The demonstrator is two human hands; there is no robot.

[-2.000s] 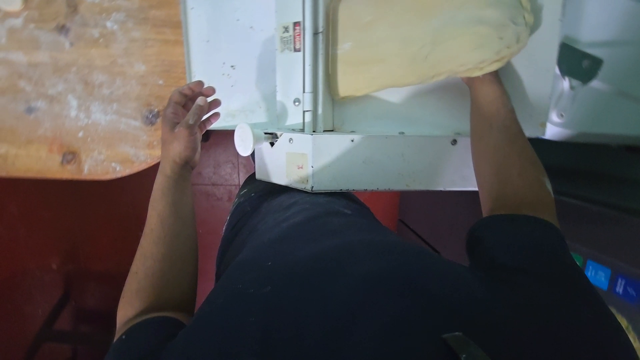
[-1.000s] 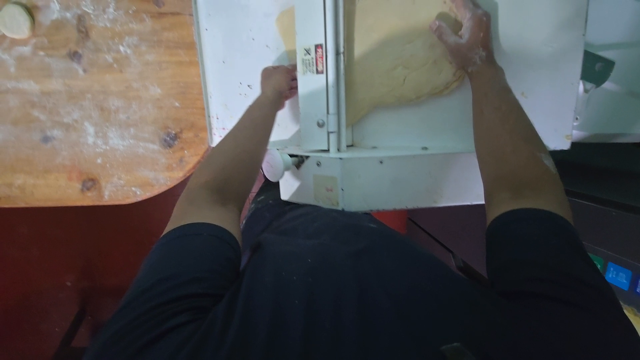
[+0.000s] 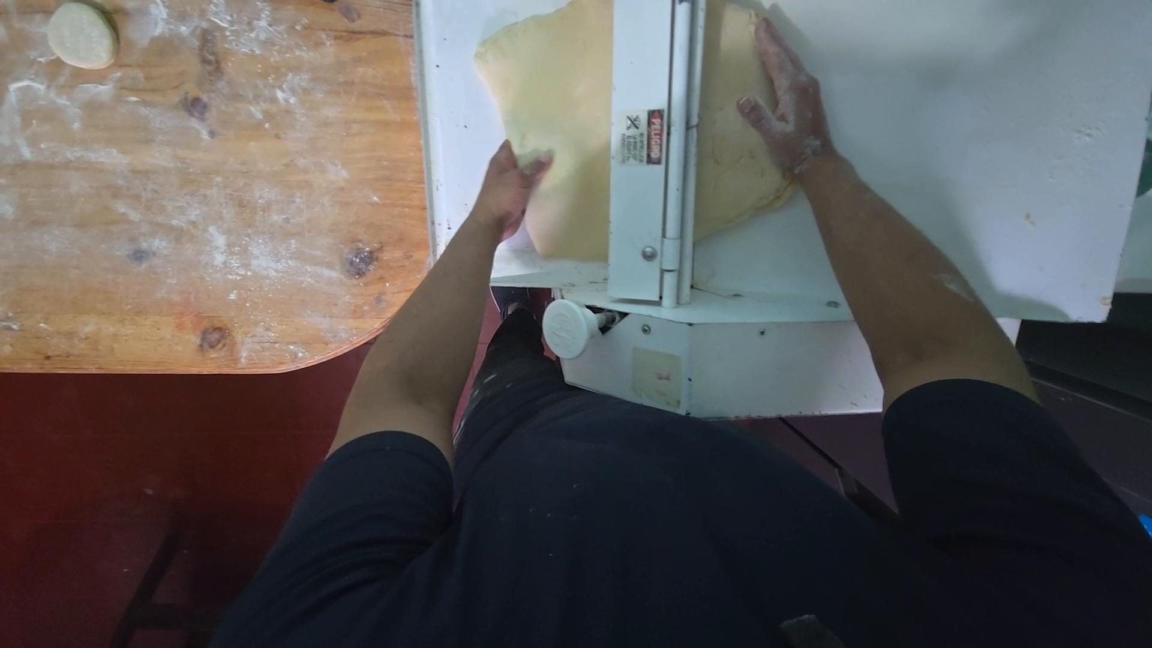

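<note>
A sheet of pale dough (image 3: 571,117) passes under the white metal guard (image 3: 639,207) of a dough sheeter and shows on both sides of it. My left hand (image 3: 515,191) pinches the dough's near left edge between thumb and fingers. On the other side of the guard, my right hand (image 3: 792,112) lies with fingers spread on the dough's right edge, flour on its skin. The guard bears a warning label. A round white knob (image 3: 569,328) sticks out at the machine's near left corner, below my left hand. The rollers are hidden under the guard.
On the left stands a wooden table (image 3: 225,180) dusted with flour, its rounded corner close to the sheeter. A small round dough piece (image 3: 82,35) lies at its far left. The sheeter's white right-hand tray (image 3: 972,162) extends beyond my right arm.
More of the dough now shows left of the guard and less on the right. My left hand, raised and free two seconds ago, has come onto the dough. My right hand has moved closer to the guard.
</note>
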